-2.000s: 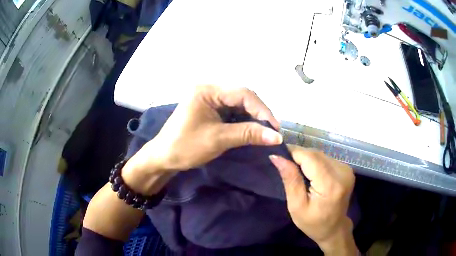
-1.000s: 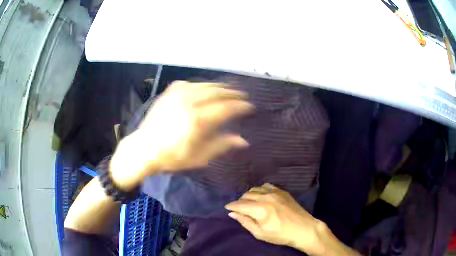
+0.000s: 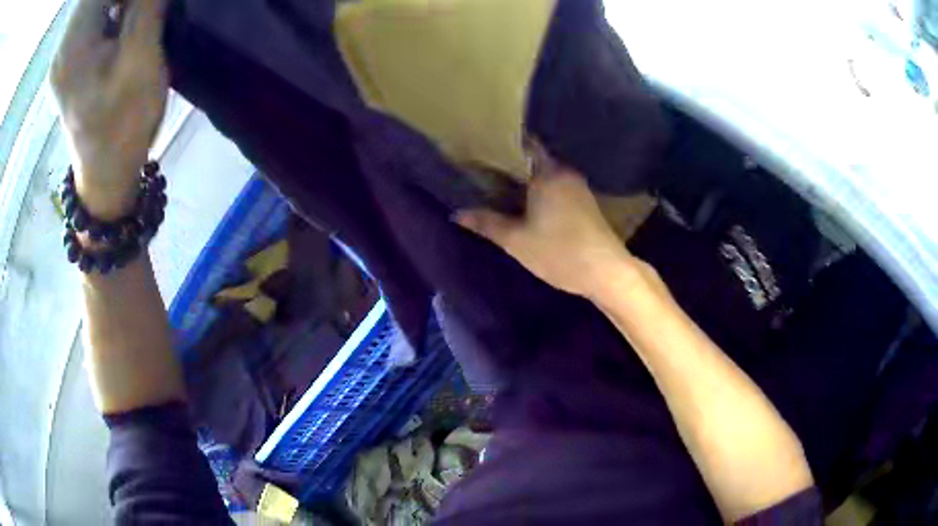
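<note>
A dark blue-purple garment piece hangs across the upper middle of the view, with a large flat yellow-tan patch on it. My left hand is at the upper left, raised, holding the garment's left end; its fingertips are partly cut off by the top edge. My right hand is near the middle, at the lower end of the yellow-tan patch, with thumb and fingers closed on the dark cloth. The cloth hides some of its fingertips.
A blue plastic crate with dark pieces and yellow-tan scraps stands at lower left. Grey-green scraps lie beside it. The white machine table curves along the upper right. Dark cloth lies beneath it.
The view has swung left and down, away from the machine. The striped-lined garment is out of sight. Both hands now hold dark cloth with a yellow-tan patch; my left hand has moved up and left.
</note>
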